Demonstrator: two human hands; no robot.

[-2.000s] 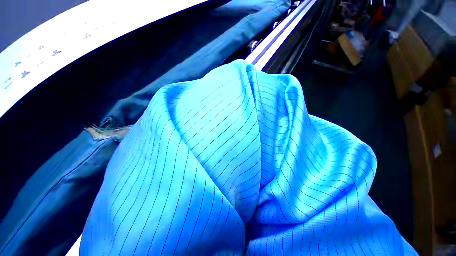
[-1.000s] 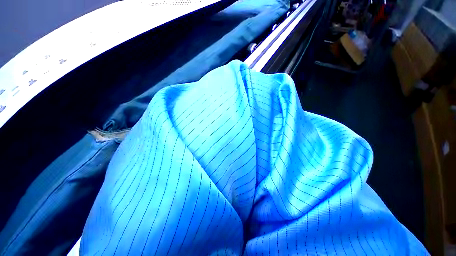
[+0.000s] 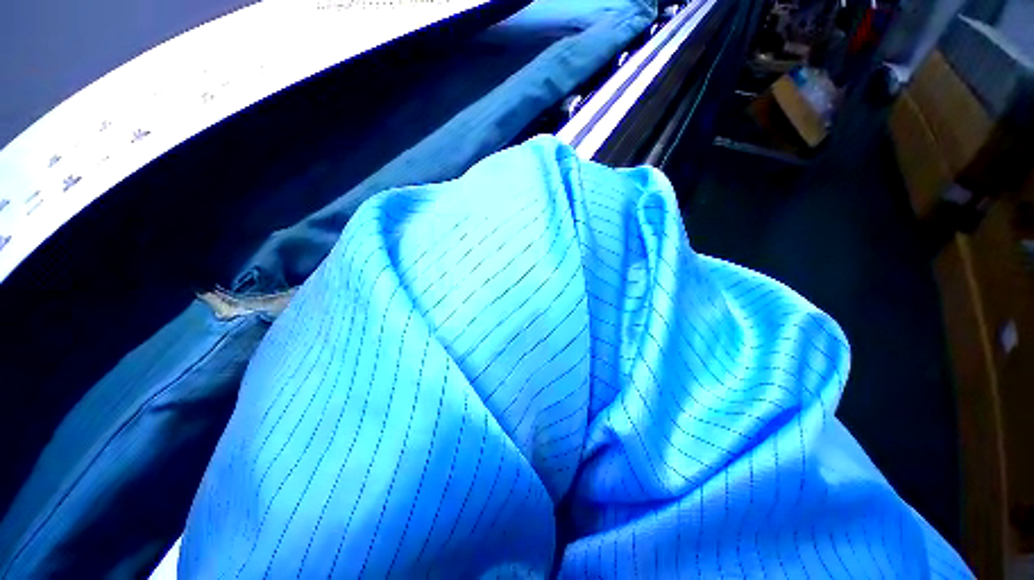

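Note:
A large glossy white panel with small grey printed marks and a thin dark edge lies at the upper left. A dull blue-teal cloth cover runs diagonally below it, with a frayed torn spot at the left. The bright blue striped smock fills the middle and bottom of the view. Neither my left hand nor my right hand shows; the smock's folds cover the area in front of me.
A silver-white rail runs up to the top centre, with small shiny metal parts beside it. Cartons stand along the right side, and an open carton lies farther back near the top right.
Since two seconds ago, the white panel's printed marks have shifted slightly in the view and the cartons sit a little differently in the frame. The smock's folds have moved slightly.

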